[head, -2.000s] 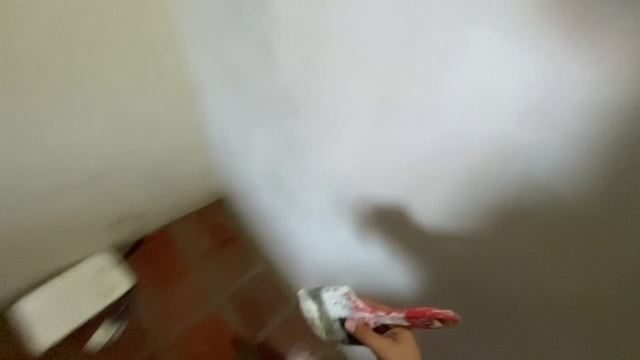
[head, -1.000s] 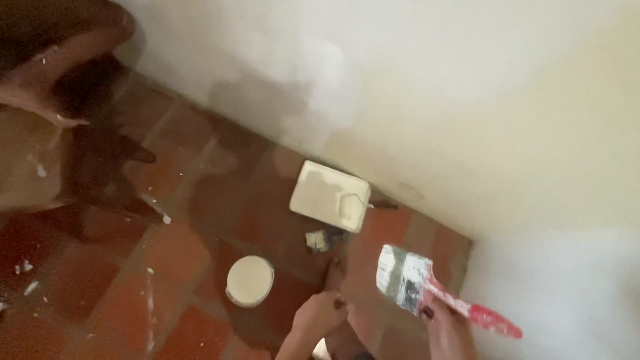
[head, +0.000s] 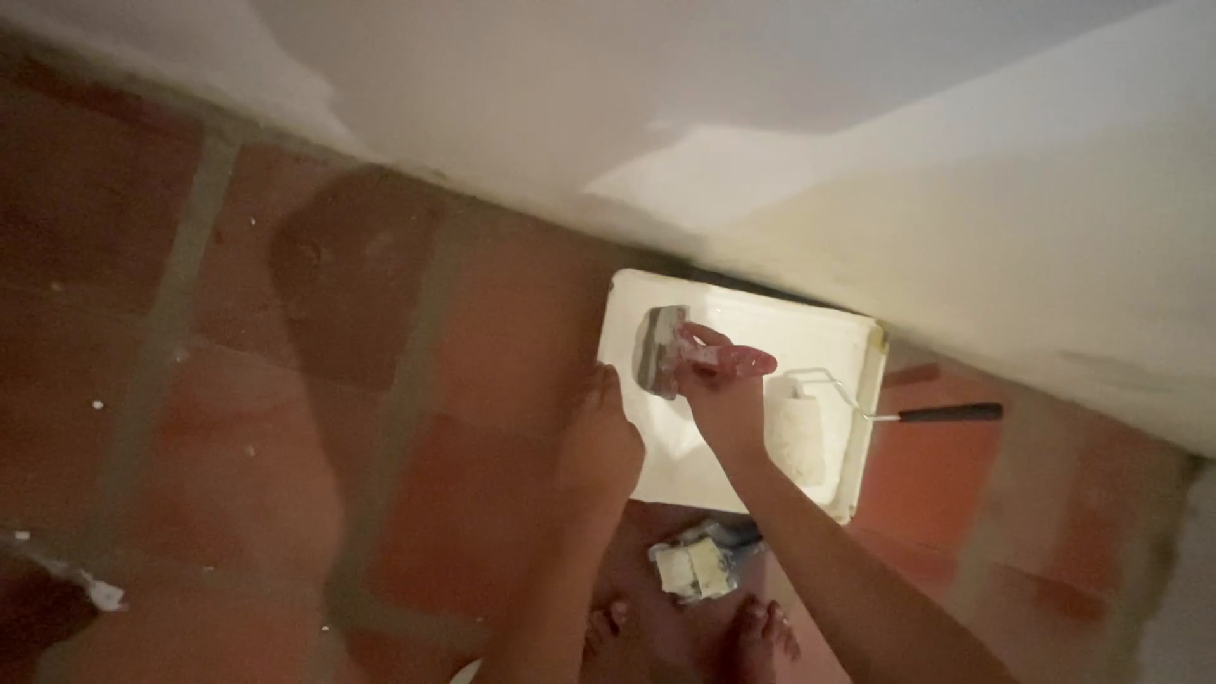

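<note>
My right hand [head: 727, 408] grips a wide paintbrush [head: 662, 351] by its red, paint-smeared handle, over the white paint tray [head: 622, 294]. The brush's bristle end points left above the tray; whether it touches the paint is hard to tell. At the tray's left edge is my left hand [head: 608, 442], its fingers by the rim and partly in shadow; whether they grip the rim does not show. A paint roller [head: 796, 437] lies in the right part of the tray, its black handle [head: 950, 412] sticking out past the right rim.
A second, paint-covered brush [head: 696, 568] lies on the red tile floor [head: 475, 475] below the tray, close to my bare feet [head: 765, 627]. The wall [head: 807, 209] runs along the tray's far side. Part of a white round thing [head: 465, 673] shows at the bottom edge.
Both hands have come to the tray; a second ago they were below it in view, the right one with the brush. The view has moved closer to the tray.
</note>
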